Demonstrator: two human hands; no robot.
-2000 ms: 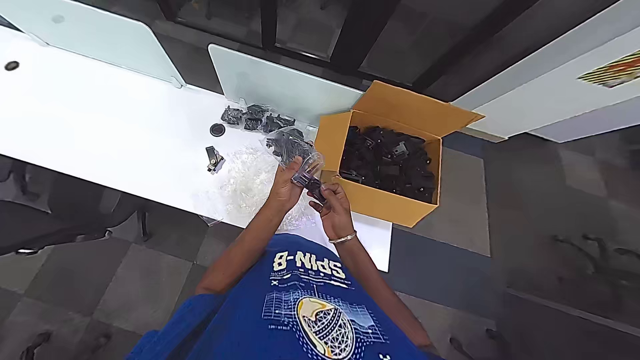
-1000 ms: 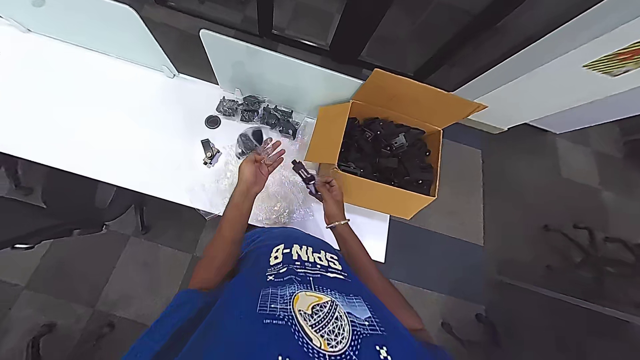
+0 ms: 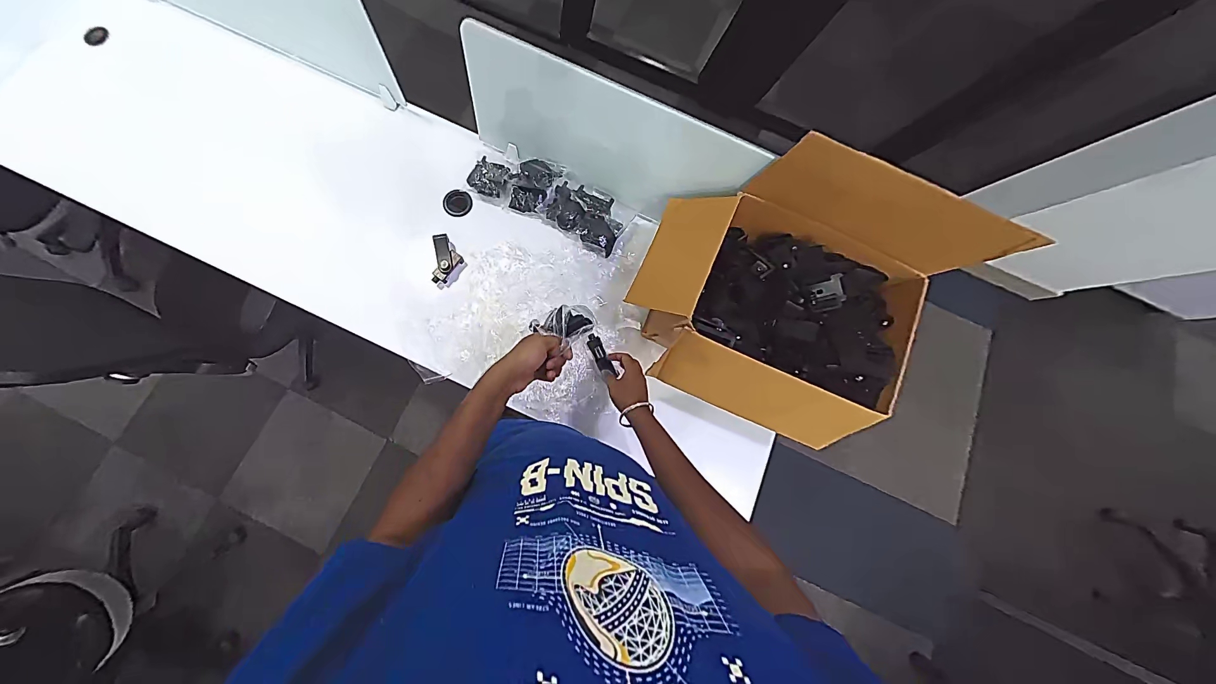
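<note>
My left hand [image 3: 540,360] grips a clear plastic bag [image 3: 568,321] with a black part inside, over a heap of crumpled clear plastic wrapping [image 3: 503,294] on the white table. Close to its right, my right hand [image 3: 626,380] holds a small black part [image 3: 600,355], upright between thumb and fingers. What exactly the black parts are cannot be told. Right of my hands, an open cardboard box [image 3: 779,394] is filled with black plastic parts [image 3: 798,309]. Several bagged black parts [image 3: 546,195] lie behind the heap, by the glass divider.
A black round disc [image 3: 457,202] and a small metal and black clamp-like piece [image 3: 445,260] lie left of the wrapping. A frosted divider [image 3: 608,114] edges the white table [image 3: 256,180]. A dark round grommet [image 3: 96,36] is at the far left. An office chair [image 3: 142,323] stands near the table's front.
My left hand, apart and open one second ago, has closed on a bag. The black part stays in my right hand, which two seconds ago was together with my left at a clear bag.
</note>
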